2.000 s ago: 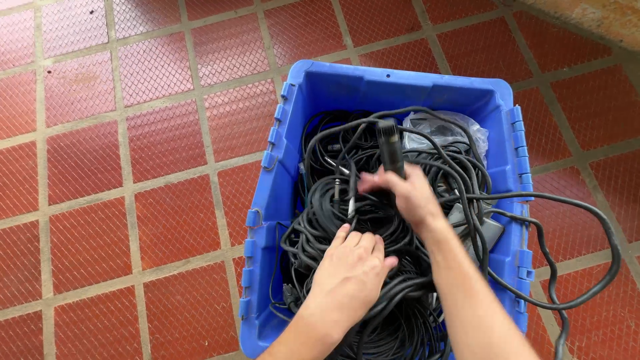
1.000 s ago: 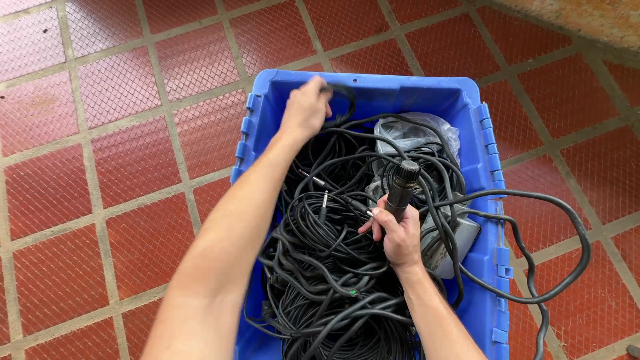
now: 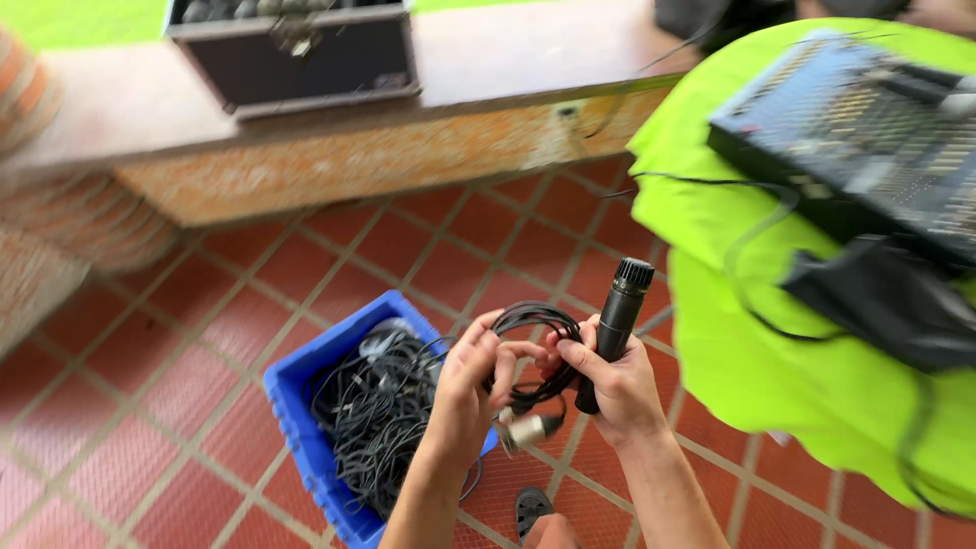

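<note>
A black microphone (image 3: 619, 320) stands nearly upright in my right hand (image 3: 627, 385), whose fingers also pinch the right side of a coiled black cable (image 3: 537, 314). At the coil's left side is my left hand (image 3: 476, 366), its fingers curled around the loops. Below the coil hangs a silver cable connector (image 3: 528, 431), slightly blurred. Lower left on the floor sits a blue plastic crate (image 3: 286, 389), filled with tangled black cables (image 3: 381, 423) and a clear plastic bag near its far end.
At right, an audio mixing console (image 3: 862, 145) lies on a table with a bright green cloth (image 3: 709, 328), a black cable and black fabric beside it. A ledge (image 3: 496, 53) across the top bears an open black case (image 3: 305, 65). A shoe (image 3: 532, 507) shows at the bottom.
Both hands have come away from the crate, the microphone still in my right hand. The coiled cable is now held between them. The view has swung up, bringing in the ledge and console.
</note>
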